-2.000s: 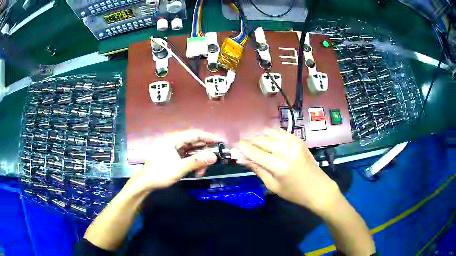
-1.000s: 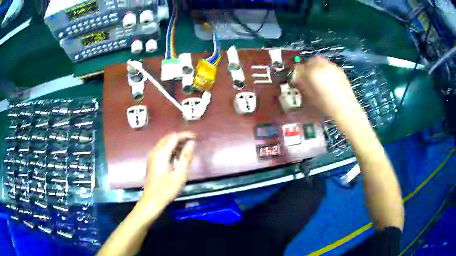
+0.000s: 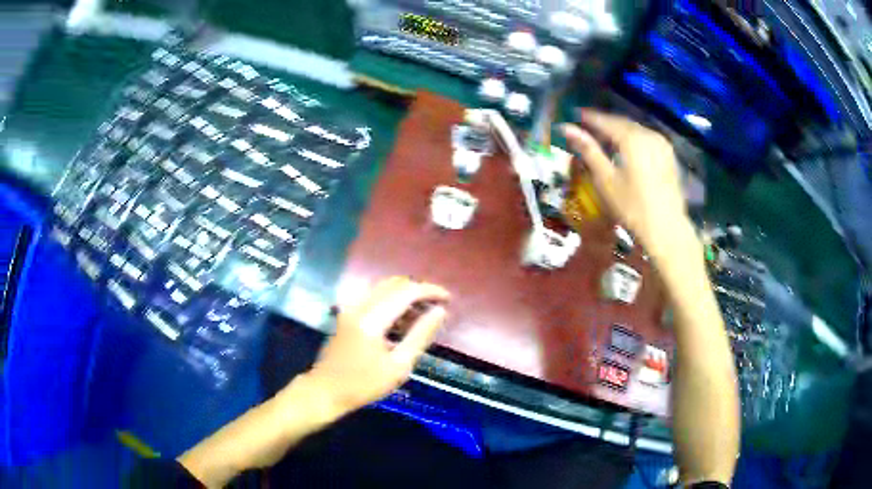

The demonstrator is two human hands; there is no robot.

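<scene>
The reddish-brown test board (image 3: 478, 296) lies tilted in view, and the frame is blurred. My left hand (image 3: 387, 334) is over its front left edge, fingers curled, with a dark spot between thumb and fingers; I cannot tell if this is a held unit or shadow. My right hand (image 3: 631, 181) is over the board's back, just right of the amber block (image 3: 581, 199), fingers apart and no object visible in it. A white test lead (image 3: 521, 177) runs from the left holder (image 3: 468, 143) to a socket outlet (image 3: 550, 246). Another outlet (image 3: 452, 208) stands to its left.
A clear blister tray (image 3: 220, 177) of small cylinders lies left; another tray (image 3: 760, 334) lies right, partly behind my right forearm. Stacked instruments (image 3: 430, 57) and a blue-lit screen (image 3: 708, 81) stand behind. A panel meter (image 3: 613, 374) and a red-white switch (image 3: 654, 366) sit front right.
The view has swung and tilted, shifting the board right. My hands were together on a black-and-silver unit, then parted. My right hand has moved from the right-end holder toward the board's back centre.
</scene>
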